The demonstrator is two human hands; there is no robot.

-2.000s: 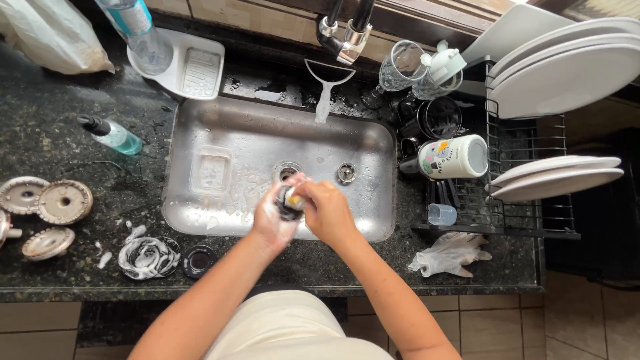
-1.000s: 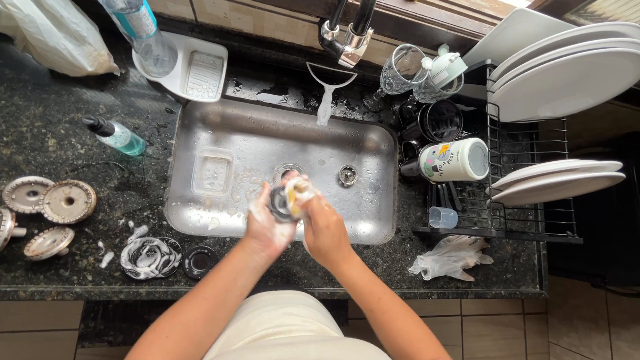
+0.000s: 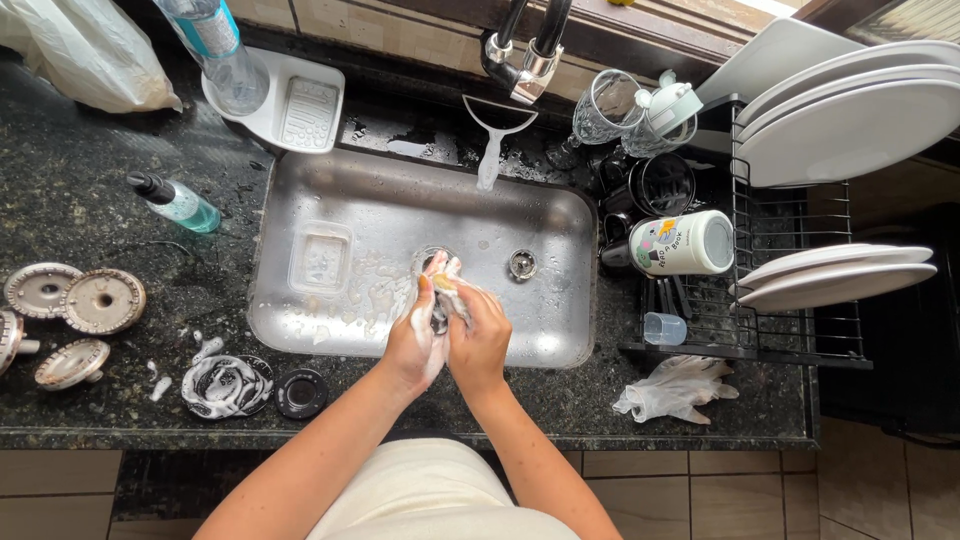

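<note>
Over the front of the stainless steel sink (image 3: 525, 330), my left hand (image 3: 412, 337) holds a small dark round part (image 3: 439, 319), mostly hidden between my hands. My right hand (image 3: 480, 334) presses a foamy yellow sponge (image 3: 444, 282) against it. White suds cover the fingers of both hands. On the counter left of my forearms lie a foam-covered black burner cap (image 3: 226, 386) and a smaller black ring-shaped cap (image 3: 301, 393). Several stained metal burner heads (image 3: 103, 301) rest farther left. A clear plastic container (image 3: 320, 258) and a sink strainer (image 3: 523, 265) are in the basin.
A black faucet (image 3: 531, 67) and a white squeegee (image 3: 491, 154) are behind the sink. A soap bottle (image 3: 176, 202) lies left. On the right are glass goblets (image 3: 604, 109), a white bottle (image 3: 682, 244), a black dish rack (image 3: 795, 337) with plates (image 3: 847, 127), and crumpled translucent gloves (image 3: 679, 390).
My hands have closed in around the dark round part, which showed more plainly one second ago. The sponge has shifted with my right hand. The burner parts on the counter have stayed put.
</note>
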